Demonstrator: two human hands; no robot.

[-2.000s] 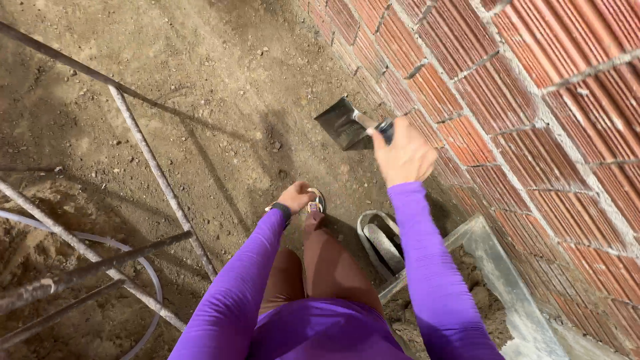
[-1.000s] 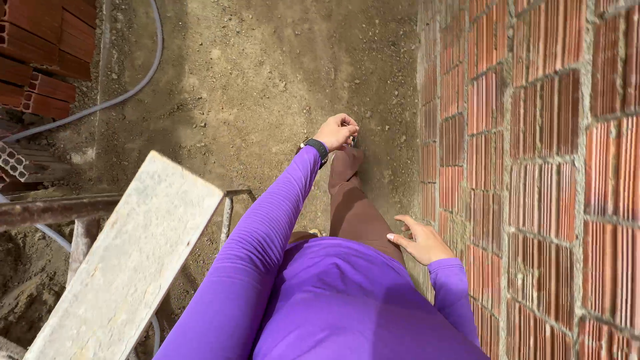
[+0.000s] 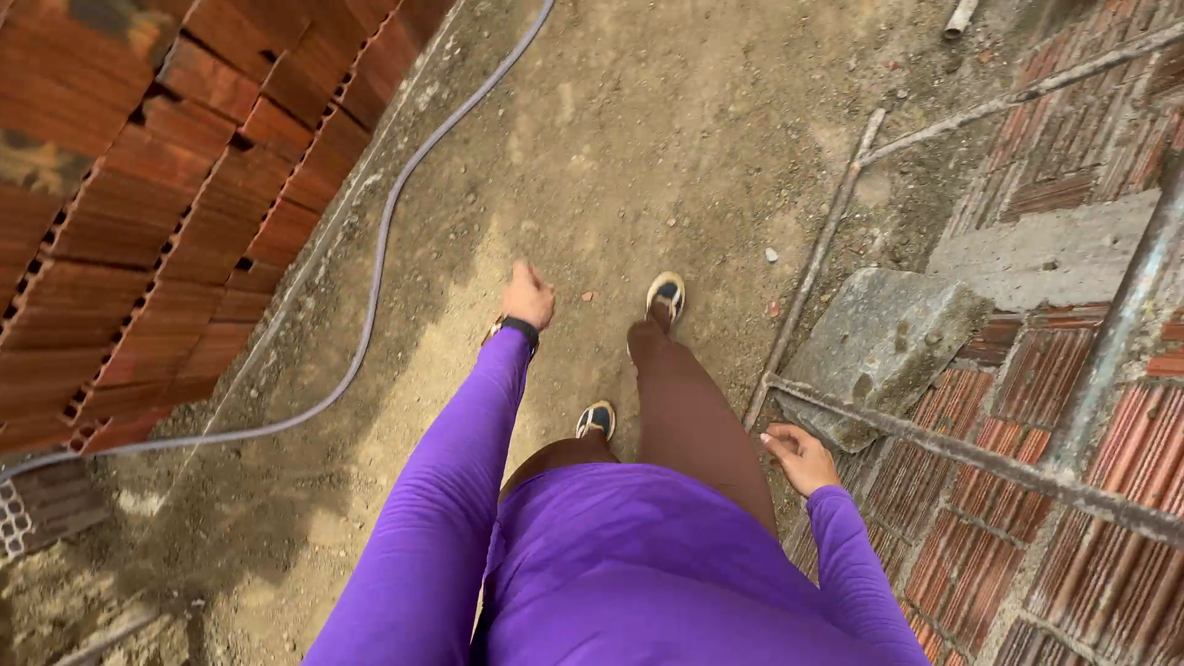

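My left hand (image 3: 529,298), a dark band around its wrist, hangs ahead of my body over the dirt floor. Its fingers are curled together and nothing shows in them, though the palm is hidden. Low at my right side is my right hand (image 3: 801,455), empty, its fingers loosely bent and the thumb apart. Close beside it in the view stands a rusty metal scaffold frame (image 3: 819,254); whether they touch is not plain. No tool appears in either hand.
Stacked hollow clay bricks (image 3: 203,194) rise at the left. A grey hose (image 3: 381,250) curves over the floor (image 3: 592,166). At the right, a rough grey slab (image 3: 869,342) lies behind the scaffold's tubes, near a clay-brick wall (image 3: 971,546).
The trowel my right hand held two seconds ago was gone from it one second ago. The view has swung, bringing the brick stack and the scaffold frame to new places.
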